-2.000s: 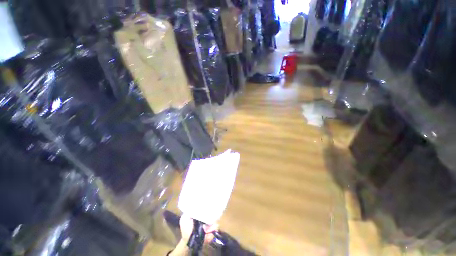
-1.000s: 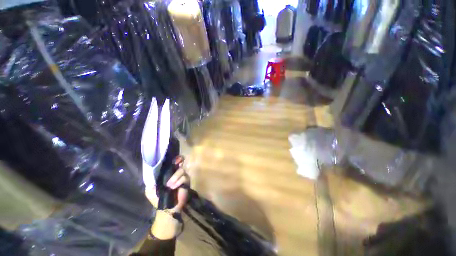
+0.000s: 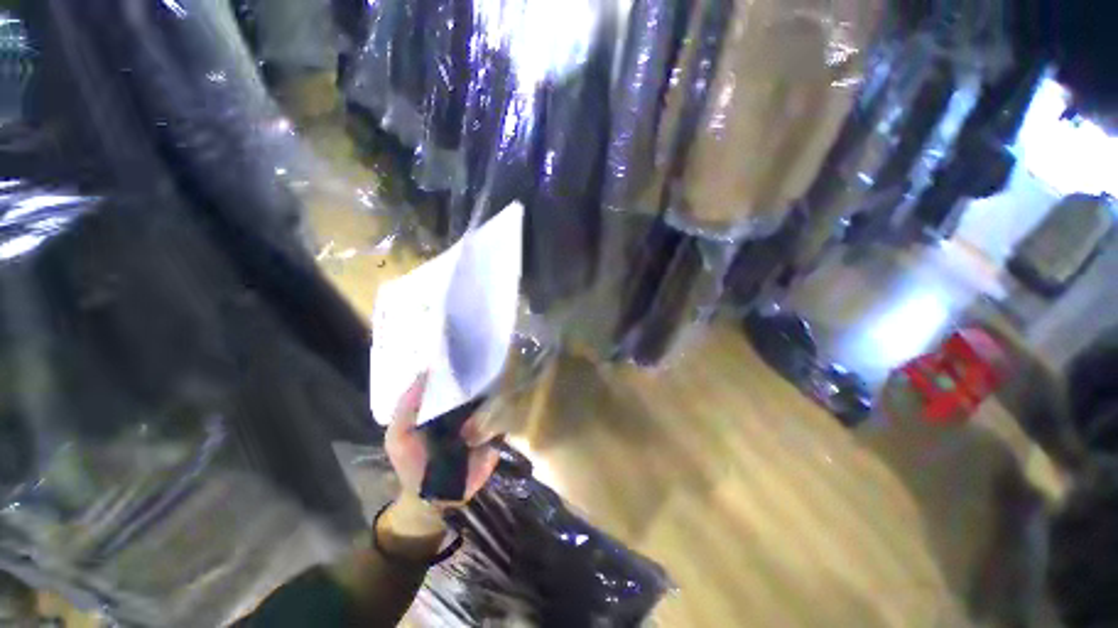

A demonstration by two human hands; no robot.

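Observation:
My left hand (image 3: 444,460) comes in from the lower left, with a dark band at the wrist. It grips white paper sheets (image 3: 411,325), bent and standing up above the fingers. A small black object (image 3: 445,466) is in the same grip; I cannot tell what it is. A dark garment in shiny clear plastic (image 3: 552,546) lies just below and right of the hand; whether the fingers hold it is hidden. My right hand is not in view.
Bagged dark garments and a beige one (image 3: 766,117) hang across the top. Dark plastic-covered garments (image 3: 159,368) fill the left. A red stool (image 3: 954,374) and a dark shiny bundle (image 3: 809,368) are on the wood-look floor (image 3: 736,491) at the right.
The view has turned left and tilted, so the stool now shows further right. The sheets, closely folded a second ago, are spread wider. My left hand keeps its grip.

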